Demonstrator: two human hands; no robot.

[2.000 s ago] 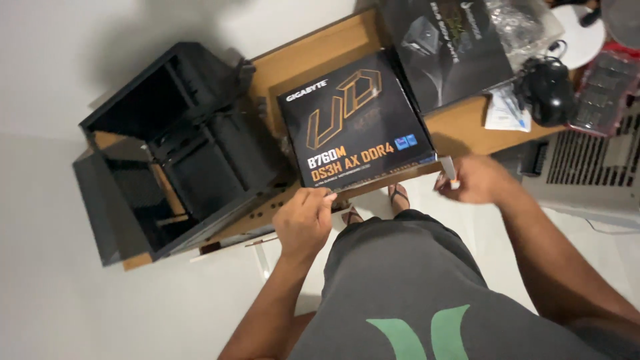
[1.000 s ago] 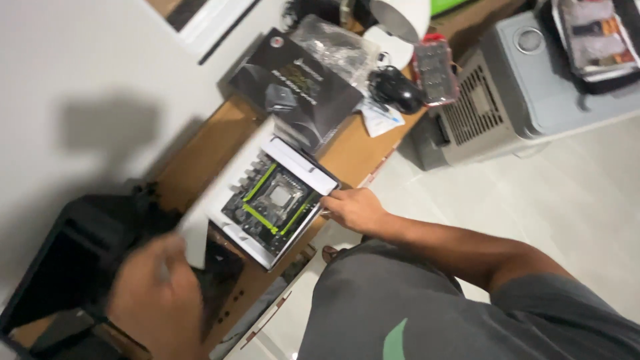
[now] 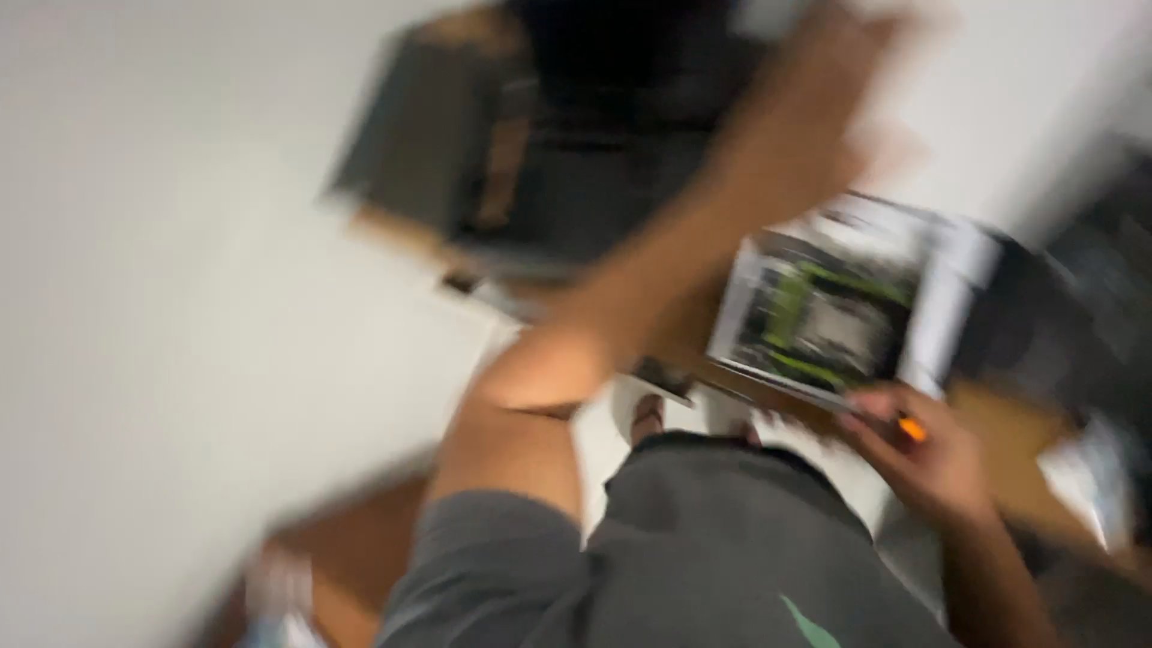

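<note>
An opened cardboard box (image 3: 940, 297) with a white inside holds a black and green motherboard (image 3: 841, 324). My right hand (image 3: 936, 445) grips the box's near edge, and a small orange patch shows beside its fingers. Above the box's far side is my left hand (image 3: 868, 99), heavily blurred, its arm stretched across the view; whether it holds anything is unclear. To the left, partly behind that arm, lies a black computer case (image 3: 576, 180).
The wooden tabletop (image 3: 1003, 432) runs under the box. Blurred dark packaging (image 3: 1035, 333) lies right of it, with a white and blue item (image 3: 1084, 477) near the right edge. Brown furniture (image 3: 360, 540) stands at lower left.
The closed box of two seconds ago is open, showing the motherboard. My left hand has moved from the box's left side to above its far side. The view has swung.
</note>
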